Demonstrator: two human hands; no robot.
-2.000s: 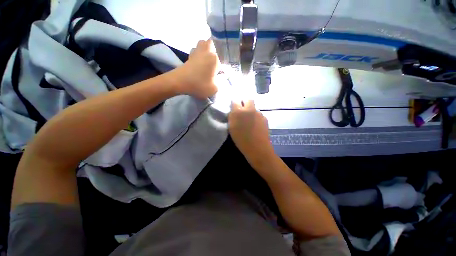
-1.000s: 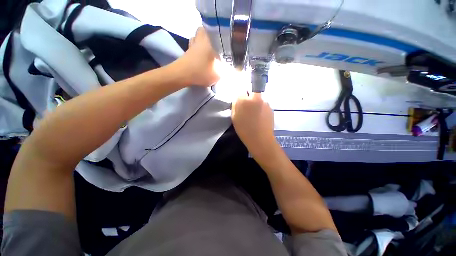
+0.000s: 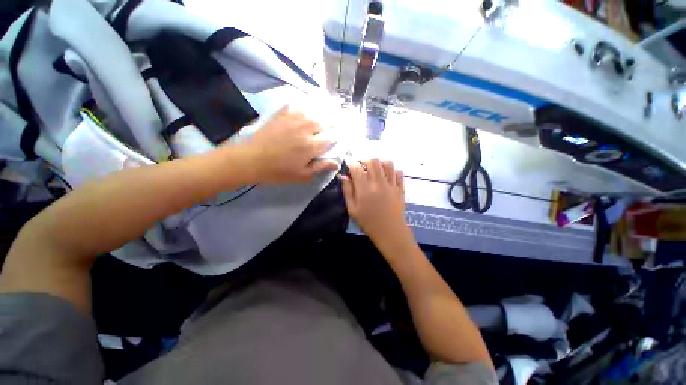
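The light grey garment body (image 3: pixel 248 233) with black strips is bunched left of the needle and hangs over the table's near edge. My left hand (image 3: pixel 289 147) is on the grey cloth just left of the needle, its fingers on the cloth near the seam. My right hand (image 3: pixel 376 192) holds the edge where a black fabric panel (image 3: pixel 325 214) meets the grey cloth, just in front of the needle. The sewing machine (image 3: pixel 466 83) stands above. Glare at the needle lamp (image 3: pixel 350 124) hides the needle and presser foot.
Black-handled scissors (image 3: pixel 472 180) lie right of the needle. A ruler band (image 3: pixel 496 231) runs along the table's front edge. A small box with a purple item (image 3: pixel 575 210) is at the right. Grey and black offcuts (image 3: pixel 526 319) lie below the table at the right.
The view has shifted, showing more of the machine at the right. My left hand has moved down and nearer to my right hand. More of the black panel shows beside my right hand.
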